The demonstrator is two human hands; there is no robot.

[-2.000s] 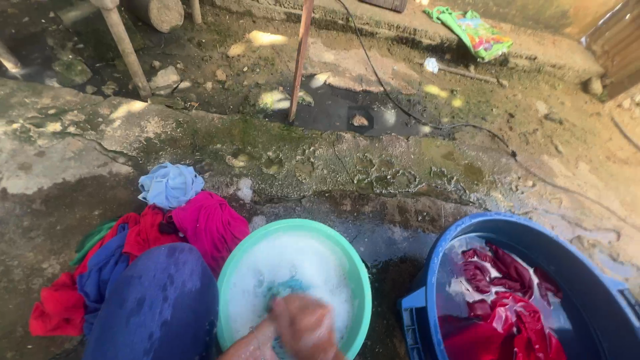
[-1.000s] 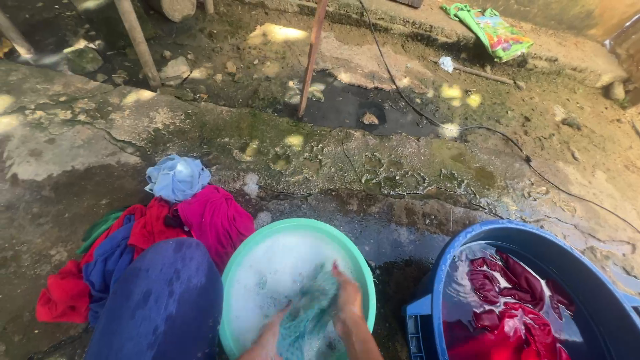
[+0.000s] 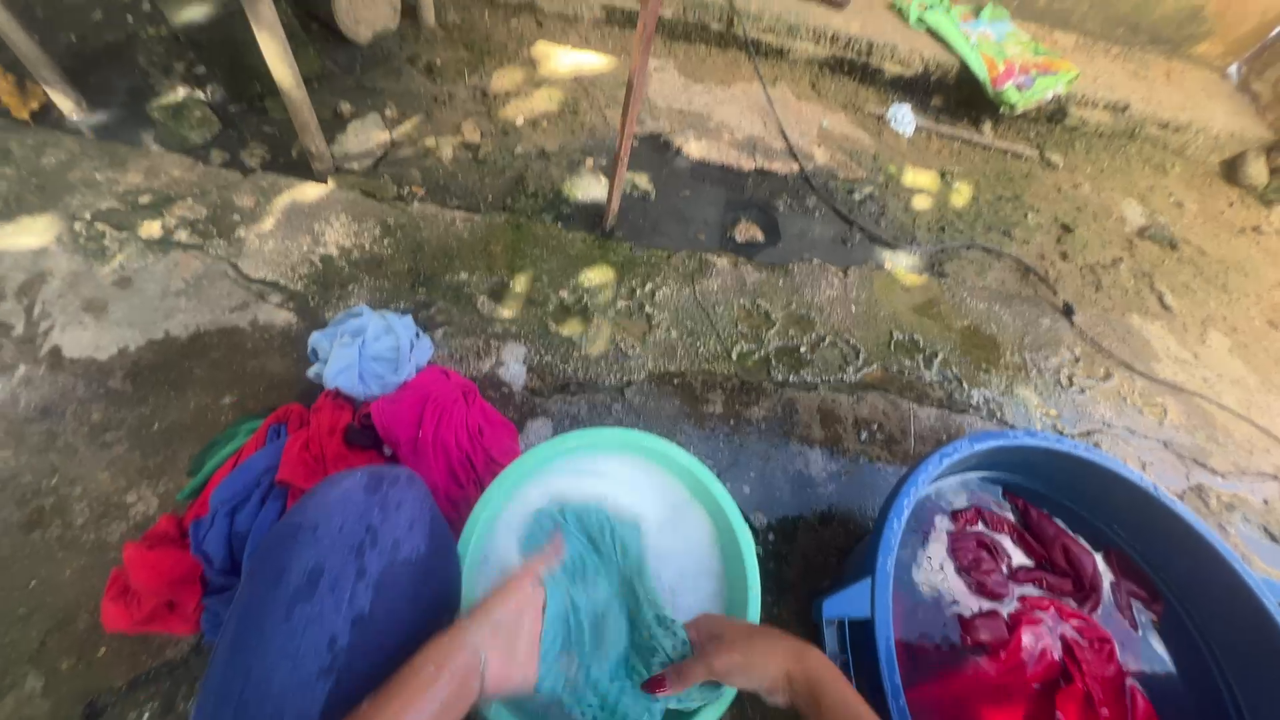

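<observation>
A wet teal cloth (image 3: 595, 600) lies spread in the sudsy water of a mint green plastic basin (image 3: 740, 560). My left hand (image 3: 512, 625), blurred, presses against the cloth's left side with fingers extended. The cloth's lower right edge is pinched between the thumb and fingers of my right hand (image 3: 735, 660), near the basin's rim. To the right, a large blue plastic tub (image 3: 885, 590) holds water with dark red and bright red cloths (image 3: 1060, 650) soaking in it.
Beside my knee in dark blue fabric (image 3: 340, 590) is a pile of red, blue, green, magenta and light blue clothes (image 3: 445, 430). Beyond are wooden poles (image 3: 632, 120), a puddle (image 3: 700, 200), a black cable (image 3: 800, 180) and a green printed plastic bag (image 3: 1000, 55).
Two seconds ago my hands were close together over the basin; now they are apart, with the teal cloth spread between them. The cloth shows more fully than before.
</observation>
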